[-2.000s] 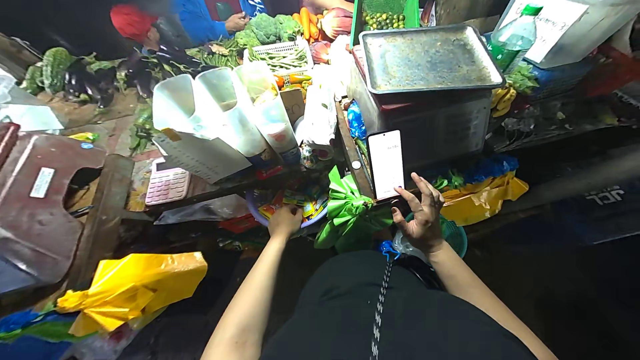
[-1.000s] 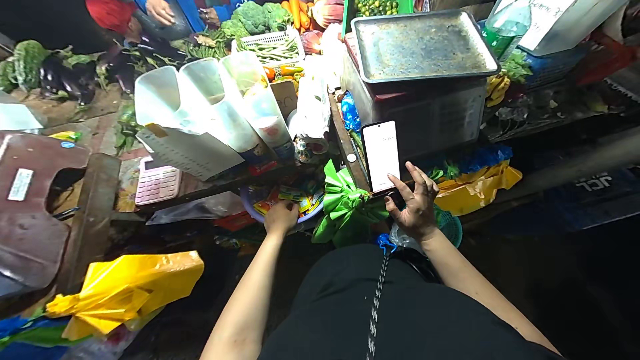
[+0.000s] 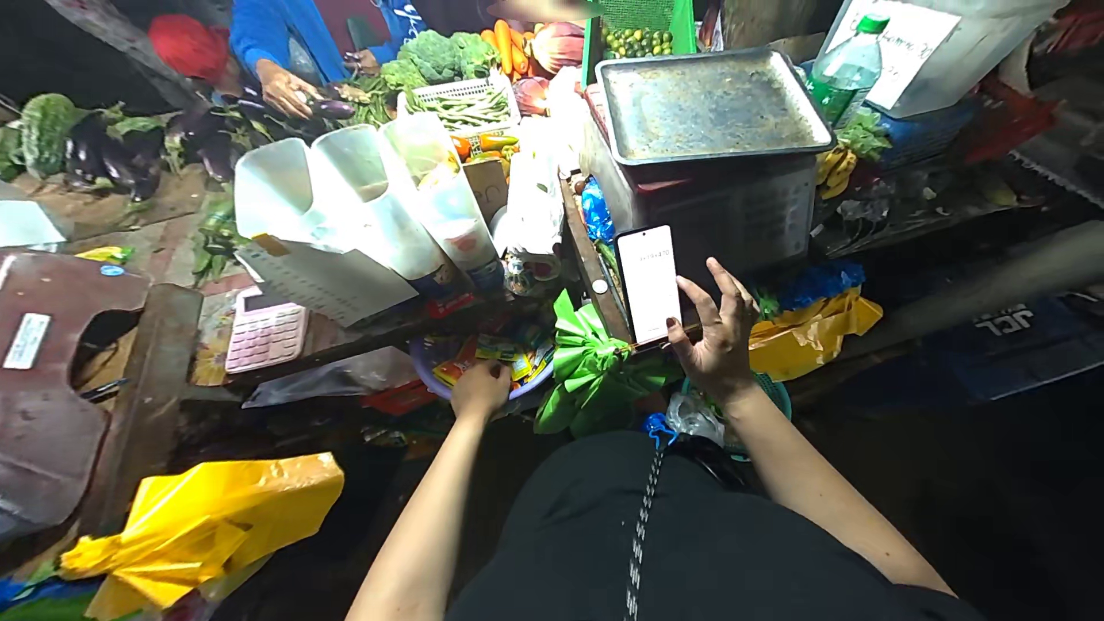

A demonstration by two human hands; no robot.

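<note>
My left hand (image 3: 481, 390) reaches into a purple plastic basin (image 3: 423, 362) of colourful small packets (image 3: 528, 355); its fingertips are hidden, so a hold cannot be told. My right hand (image 3: 718, 332) is at the right edge of a smartphone (image 3: 651, 285) with a lit white screen, thumb at the screen's lower part and the other fingers spread. The phone stands tilted at the wooden edge, below a large tub topped by a metal tray (image 3: 716, 103). Bunched green plastic bags (image 3: 591, 358) hang between the basin and the phone.
White plastic containers (image 3: 362, 198) and a pink calculator (image 3: 266, 332) are left of centre. Yellow plastic bags hang at lower left (image 3: 207, 526) and right (image 3: 815, 336). Across the stall, a person's hand (image 3: 285, 89) is by eggplants, near broccoli (image 3: 438, 59) and green beans (image 3: 466, 108). A green bottle (image 3: 849, 69) stands at right.
Across the stall, the other person's hand has come down to the eggplants. My left hand stays at the basin and my right hand beside the phone, its fingers shifting slightly.
</note>
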